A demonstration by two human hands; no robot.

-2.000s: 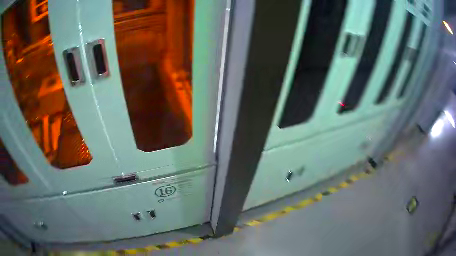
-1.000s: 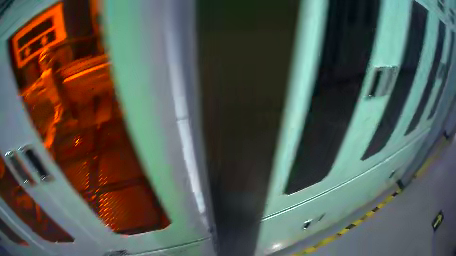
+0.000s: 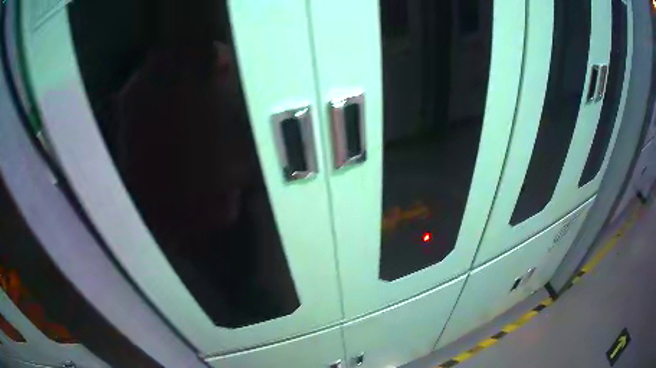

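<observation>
Neither of my hands is in the picture. Nearest in front of me are the pale green machine cabinet doors, both closed, with tall dark windows. Two recessed metal handles, the left one and the right one, sit side by side at the seam between them. A small red light shows in the right dark window. Faint reflections show in the dark glass.
More cabinet doors with another handle pair stand to the right. A grey frame and a dark gap are at the left, with an orange window beyond. Black-yellow floor tape runs along the base. A floor arrow sign lies at lower right.
The view has moved right along the machines. The orange windows and dark gap have shifted to the left edge, and the dark-windowed doors now fill the middle.
</observation>
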